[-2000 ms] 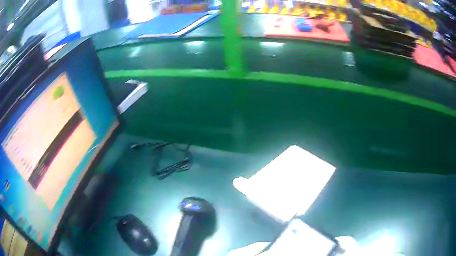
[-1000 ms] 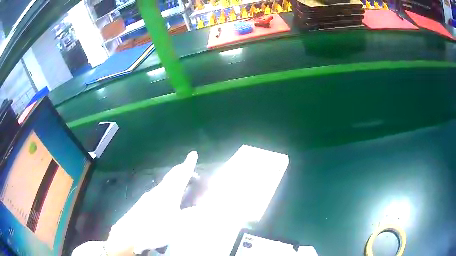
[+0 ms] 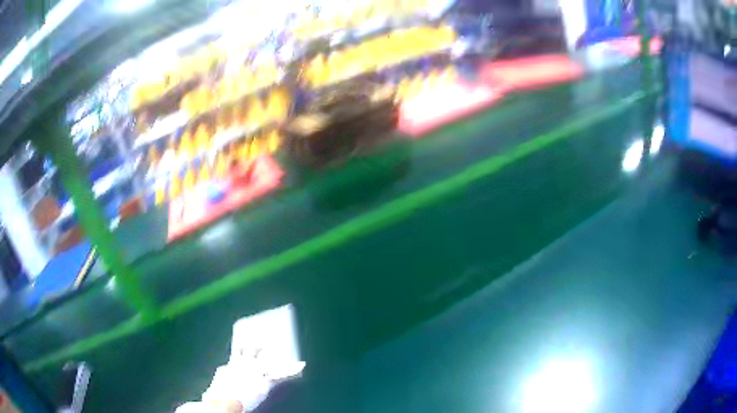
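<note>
A bright white box (image 3: 268,335) is over the dark green surface at the lower left, near the green rail. My left hand (image 3: 241,387), in a white glove, comes up from the bottom edge and grips the box at its near side. The fingers blur into the box in the glare, so the exact grip is hard to see. My right hand is not in view.
A green rail (image 3: 364,219) crosses the view, joined to a green post (image 3: 93,222). Beyond it are red mats (image 3: 452,105), a dark stack of trays (image 3: 343,129) and yellow fixtures. A white-edged item (image 3: 79,387) lies lower left. Something blue (image 3: 719,375) is lower right.
The view has swung right and blurred. My left hand and the white box now show farther left, by the rail. The labelled device and the tape roll have left the picture; the monitor is nearly out.
</note>
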